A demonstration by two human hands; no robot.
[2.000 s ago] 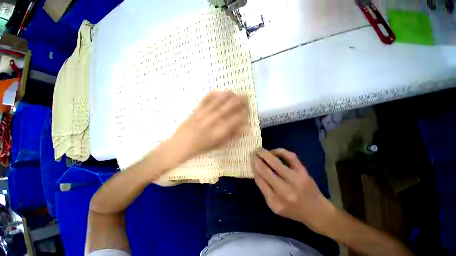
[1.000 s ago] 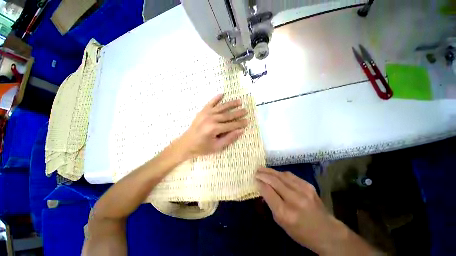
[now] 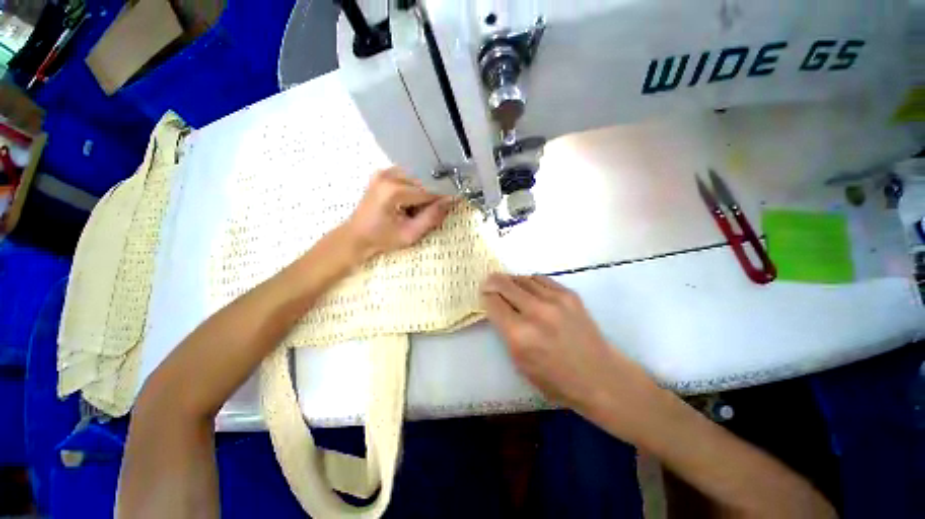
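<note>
The cream woven bag panel (image 3: pixel 355 289) lies on the white table under the left side of the machine head, its right edge at the presser foot (image 3: pixel 497 215). Its cream handle loop (image 3: pixel 390 405) hangs over the table's front edge. My left hand (image 3: pixel 398 211) is at the panel's edge just left of the foot, fingertips pinched on it. My right hand (image 3: pixel 527 319) pinches the panel's right edge near its front corner. The needle tip is too small to make out.
The sewing machine head (image 3: pixel 609 71) fills the top. Red-handled snips (image 3: pixel 745 238) lie right of the needle, beside a green pad (image 3: pixel 808 245). Stacked cream pieces (image 3: pixel 112 274) hang at the table's left end. Blue bins (image 3: pixel 233 61) stand at the left.
The panel has moved forward along the machine, and its handle now shows fully over the front edge. My left hand has moved up beside the foot. The view shows more of the machine head.
</note>
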